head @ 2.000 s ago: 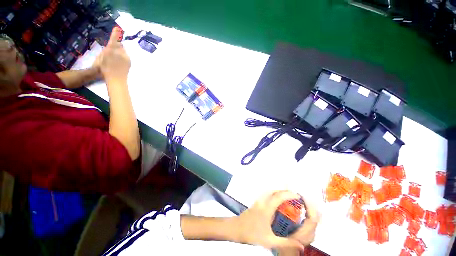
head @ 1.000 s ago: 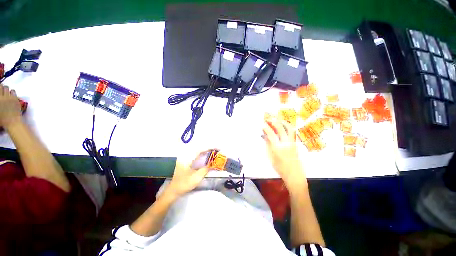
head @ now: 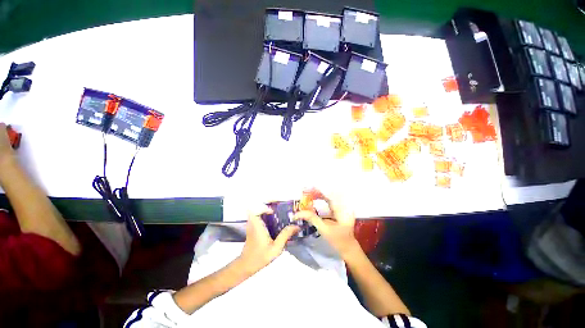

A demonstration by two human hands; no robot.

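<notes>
A black controller unit (head: 285, 216) with pale printed text is held between both hands near the table's front edge. My left hand (head: 262, 242) grips its left end. My right hand (head: 335, 225) is at its right end, with an orange plastic piece (head: 308, 201) at the fingers, against or very near the unit. Whether that piece is seated on the unit cannot be told. Loose orange pieces (head: 392, 157) lie scattered on the white table to the right. Two fitted units (head: 131, 122) with orange parts lie side by side at the left, their cords hanging over the edge.
A black mat (head: 224, 57) at the back bears several units (head: 322, 33) with bundled cords (head: 234, 150) in front. A black open box (head: 471, 64) and a neighbour's rows of units (head: 544, 83) are at the right. A person's arm (head: 35, 198) in a dark red sleeve is at the left.
My right hand has moved from the orange pile to the unit, with an orange piece at its fingers. The unit has turned so its printed face shows. The view has shifted slightly.
</notes>
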